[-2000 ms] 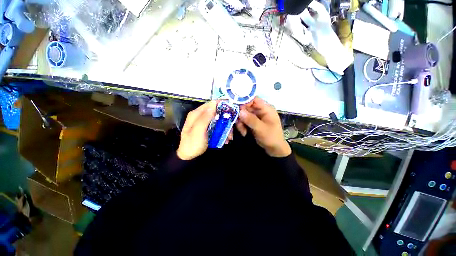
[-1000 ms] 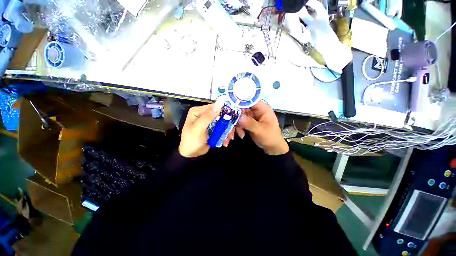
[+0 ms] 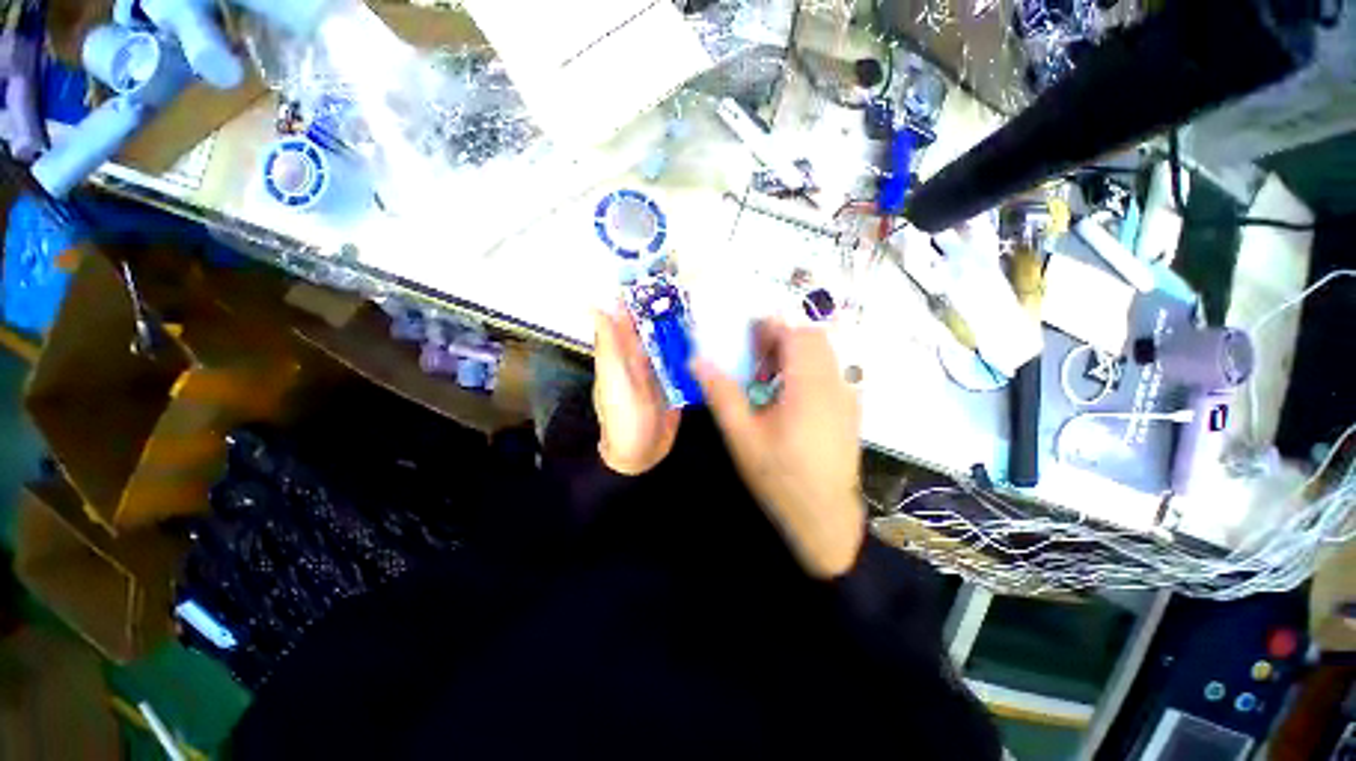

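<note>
A pale blue handheld fan (image 3: pixel 632 225) has its round ring head up and its handle open. A bright blue battery cell (image 3: pixel 672 345) lies in the handle, with a circuit board and small parts near the neck. My left hand (image 3: pixel 631 399) holds the handle from its left side. My right hand (image 3: pixel 803 439) is blurred, with one fingertip close to the lower right of the handle. A small green spot shows between its fingers; I cannot tell whether it is held. A thick black electric screwdriver (image 3: pixel 1108 119) slants in from the upper right, its tip above the bench.
Another fan (image 3: pixel 295 174) lies at the left near clear plastic bags (image 3: pixel 446 112). A black-handled tool (image 3: pixel 1025 421), a purple fan (image 3: pixel 1212 357) and white cables (image 3: pixel 1086 553) are at the right. An open carton (image 3: pixel 112 394) stands below the left edge.
The view has shifted and tilted. My right hand has moved from the fan's neck to the right of the handle, fingers more spread. The black electric screwdriver now shows large at the upper right.
</note>
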